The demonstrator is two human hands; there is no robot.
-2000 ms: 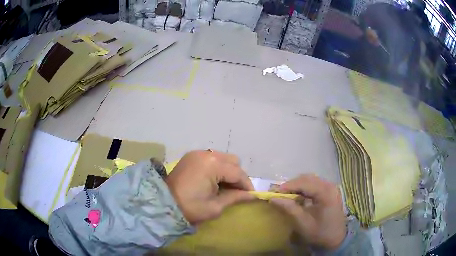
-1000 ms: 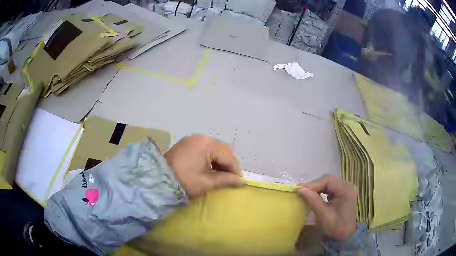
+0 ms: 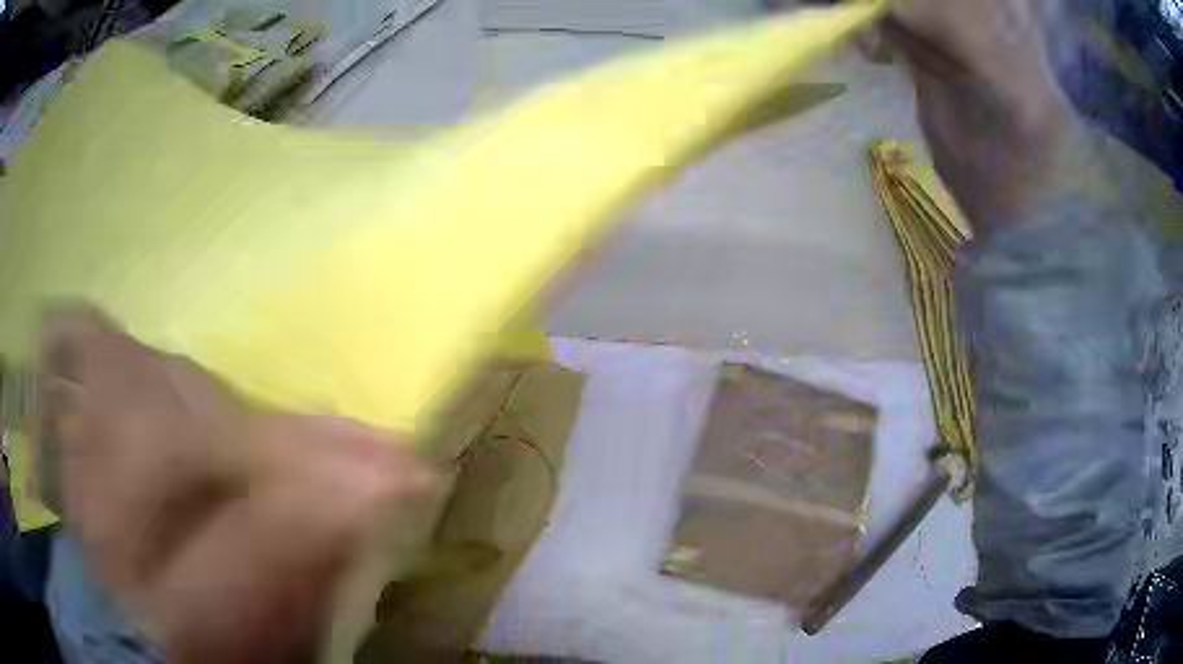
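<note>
A large yellow garment panel (image 3: 324, 247) is lifted across the left and upper middle of the view, blurred. My right hand (image 3: 967, 78), at the top right, holds the panel's far corner. My left hand (image 3: 221, 506), at the lower left, is large and blurred against the panel's near edge; whether its fingers grip the panel cannot be told. Below the panel, the brown hammering board (image 3: 778, 486) lies flat on a white sheet. The hammer (image 3: 889, 538) lies beside the board's right side, its handle slanting toward me.
A thick stack of yellow-edged panels (image 3: 924, 285) stands at the right, partly behind my right sleeve. A khaki panel (image 3: 525, 506) lies left of the board. More khaki panels (image 3: 266, 65) show at the upper left behind the lifted panel. Grey-beige cardboard (image 3: 752, 260) covers the table.
The yellow panel has risen from the near edge and spread up and left. My right hand has moved up and my left hand down-left. The board and hammer are now visible.
</note>
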